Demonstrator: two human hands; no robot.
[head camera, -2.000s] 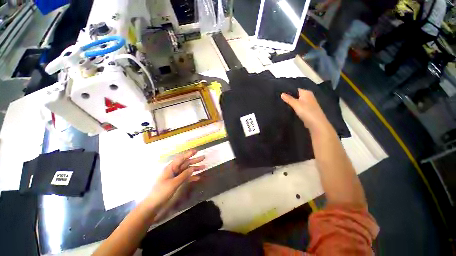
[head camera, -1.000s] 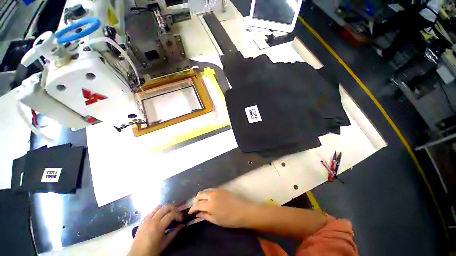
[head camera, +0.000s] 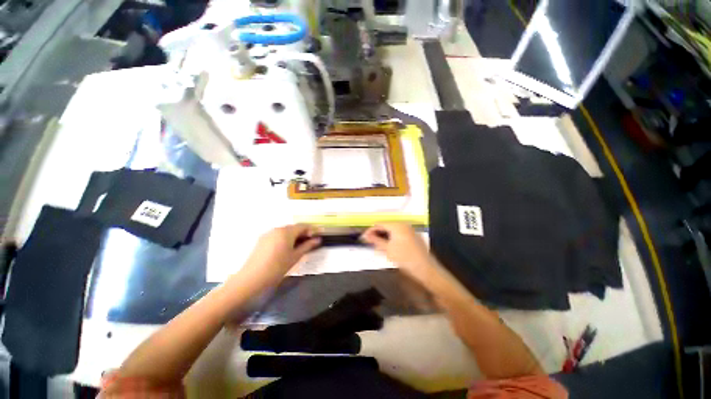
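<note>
My left hand (head camera: 282, 246) and my right hand (head camera: 394, 241) hold a short narrow black strip (head camera: 341, 240) stretched level between them. The strip is over the white template plate (head camera: 234, 230), just in front of the yellow tape (head camera: 351, 220). The amber clamp frame (head camera: 402, 165) lies behind it, under the white machine head (head camera: 257, 117). Several other black strips (head camera: 312, 365) lie at the table's front edge near my lap. Whether the strip touches the plate is hard to tell.
Large black panels (head camera: 522, 210) with a white label are stacked at the right. Small labelled black panels (head camera: 168, 222) and a larger dark piece (head camera: 54, 288) lie at the left. Red-handled snips (head camera: 578, 348) lie front right. A white-framed tablet (head camera: 573, 47) stands back right.
My hands have moved from the strips at the front edge up to the template plate, with a strip between them. More strips now show near my lap. The camera view has turned left.
</note>
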